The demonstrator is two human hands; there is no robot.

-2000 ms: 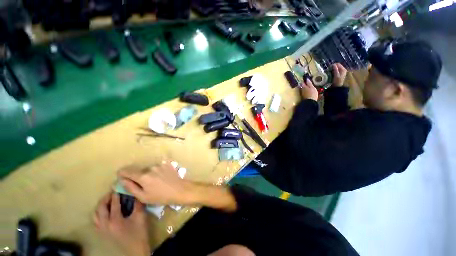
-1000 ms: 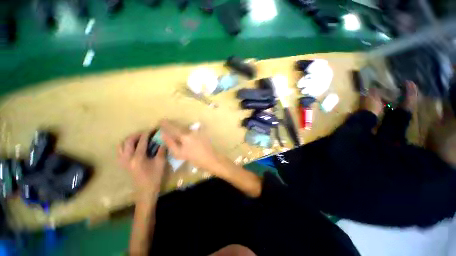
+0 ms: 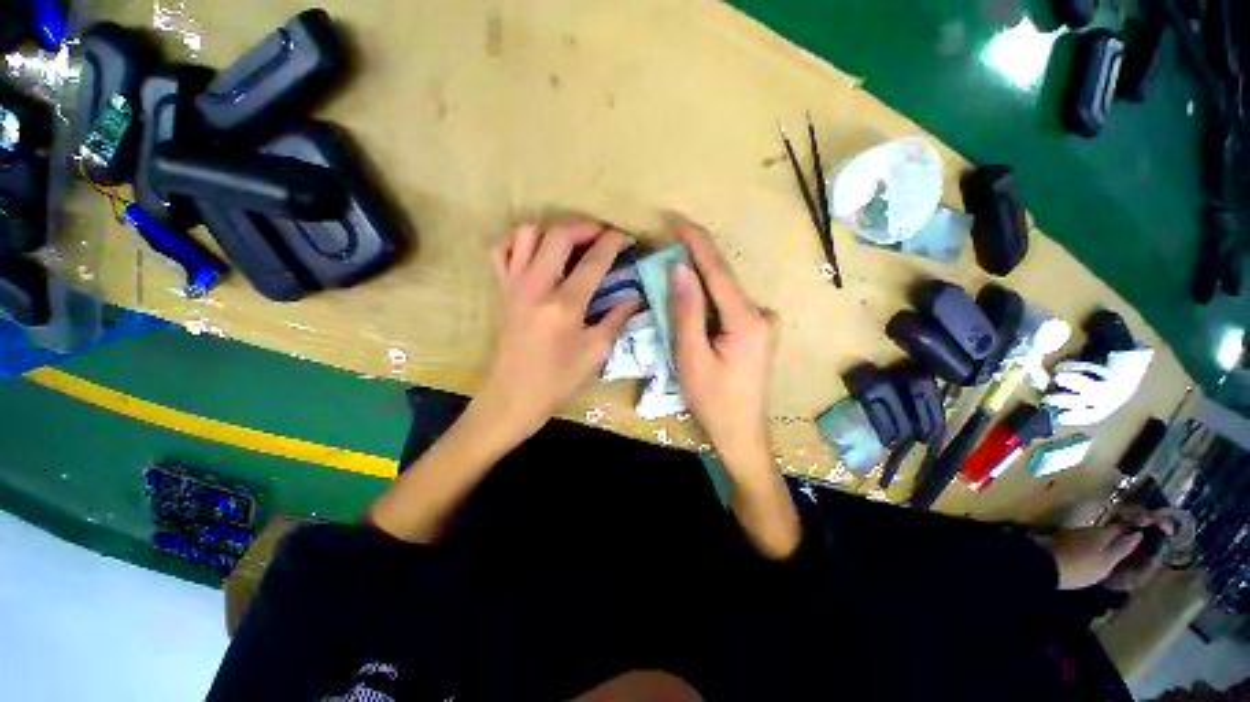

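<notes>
My left hand [image 3: 555,322] holds a small black device housing [image 3: 620,285] low over the tan bench, its fingers covering much of it. My right hand [image 3: 716,336] holds a flat teal pad [image 3: 661,291] against the housing's right side. Crumpled white material [image 3: 642,359] lies just below the housing, between my hands. Both hands are bare.
Larger black housings [image 3: 274,192] and a blue battery cell [image 3: 172,250] lie left. A whitish cup [image 3: 888,189], dark tweezers [image 3: 818,199], small black housings [image 3: 946,333], a red-handled tool [image 3: 1005,446] and a white glove [image 3: 1097,387] lie right. Another person's hand [image 3: 1094,555] is far right.
The view has turned and shifted left, showing more of the large housings. My hands still hold the housing and pad, now nearer the picture's middle.
</notes>
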